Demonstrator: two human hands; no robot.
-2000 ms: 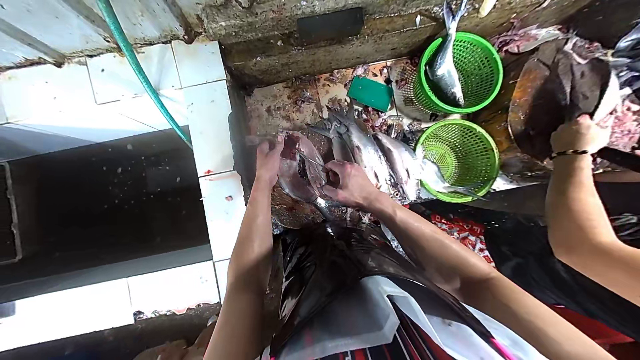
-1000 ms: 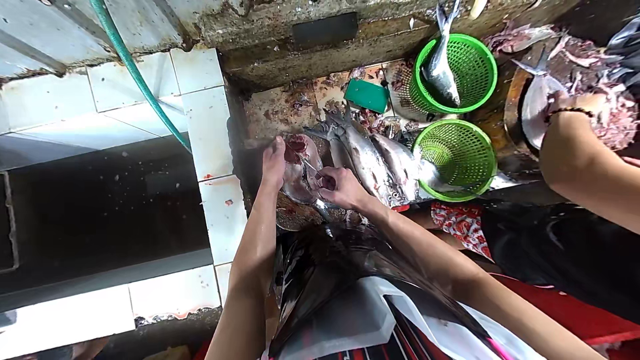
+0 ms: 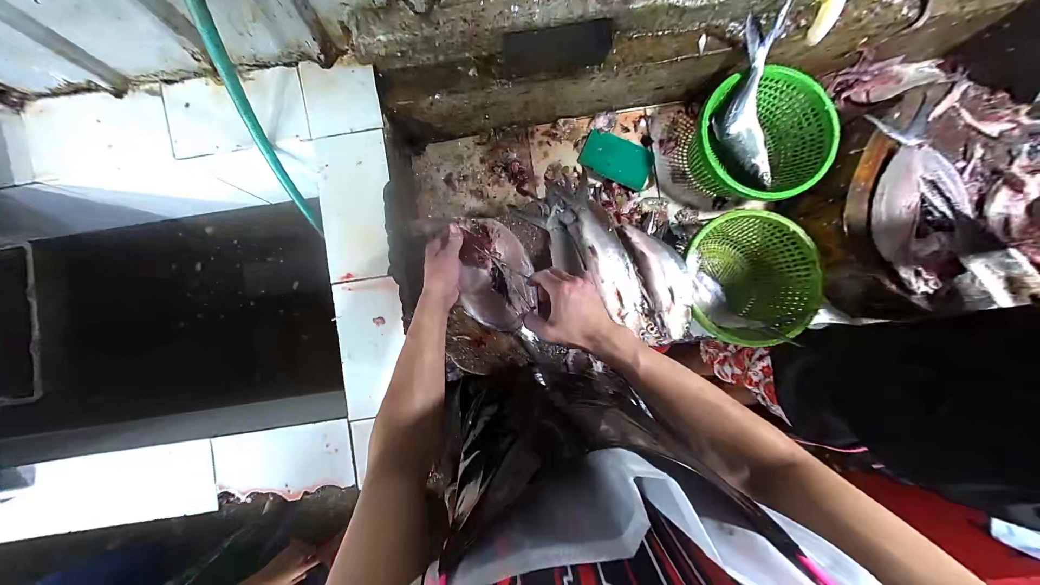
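Observation:
A fish split open (image 3: pixel 496 276) lies on a dark round board (image 3: pixel 479 345) in front of me. My left hand (image 3: pixel 444 258) grips its left edge, thumb on top. At its right side my right hand (image 3: pixel 569 307) is curled with bent fingers; whether it holds a tool is hidden. Whole silver fish (image 3: pixel 605 256) lie side by side just beyond my right hand, tails pointing away. One fish (image 3: pixel 745 130) stands head down in the upper green basket (image 3: pixel 829 134). The lower green basket (image 3: pixel 815 276) has a fish across its near side.
A dark basin (image 3: pixel 171 317) edged by white tiles (image 3: pixel 353 203) lies left, with a green hose (image 3: pixel 244 106) over its rim. A green rectangular object (image 3: pixel 616 160) lies behind the fish. On the right, another split fish (image 3: pixel 918 203) rests on a round wooden board amid scraps, beside a co-worker's dark clothing (image 3: pixel 902 398).
The opened fish between my hands lies spread wider than a second ago. The co-worker's hand and arm have gone from the board at the right, leaving a split fish there.

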